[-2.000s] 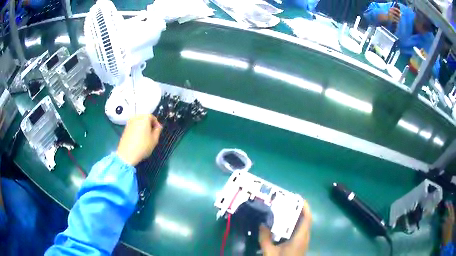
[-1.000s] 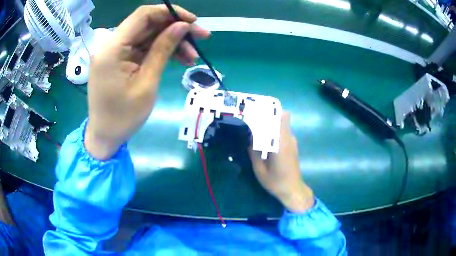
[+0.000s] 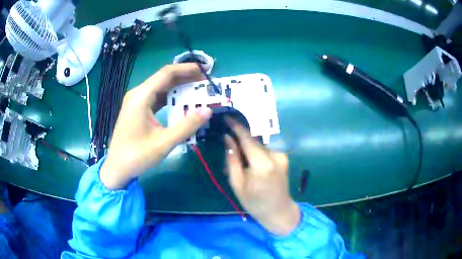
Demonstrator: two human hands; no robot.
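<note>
The white plastic housing (image 3: pixel 253 96) lies in front of me with its arch towards me. My left hand (image 3: pixel 152 116) grips its left side, thumb on the near face and fingers at the top edge. A black cable (image 3: pixel 188 43) passes over the top bar at the small grey block (image 3: pixel 215 90); its far end is blurred. My right hand (image 3: pixel 261 172) is blurred at the arch, fingers bent over a dark area; whether they pinch anything is unclear. A red lead wire (image 3: pixel 215 181) hangs from the housing's left arm towards the bench edge.
A round clear dish (image 3: pixel 206 61) stands just beyond the housing. A cable bundle (image 3: pixel 114 76) and a white fan (image 3: pixel 78 55) are at left, with more housings (image 3: pixel 17 139). An electric screwdriver (image 3: pixel 362 86) and another housing (image 3: pixel 430 76) are at right. A small dark piece (image 3: pixel 304 181) lies near the edge.
My left hand has come down from holding the black cable in the air to gripping the housing. The cable now lies across the top bar. My right hand has moved from the right side to the arch.
</note>
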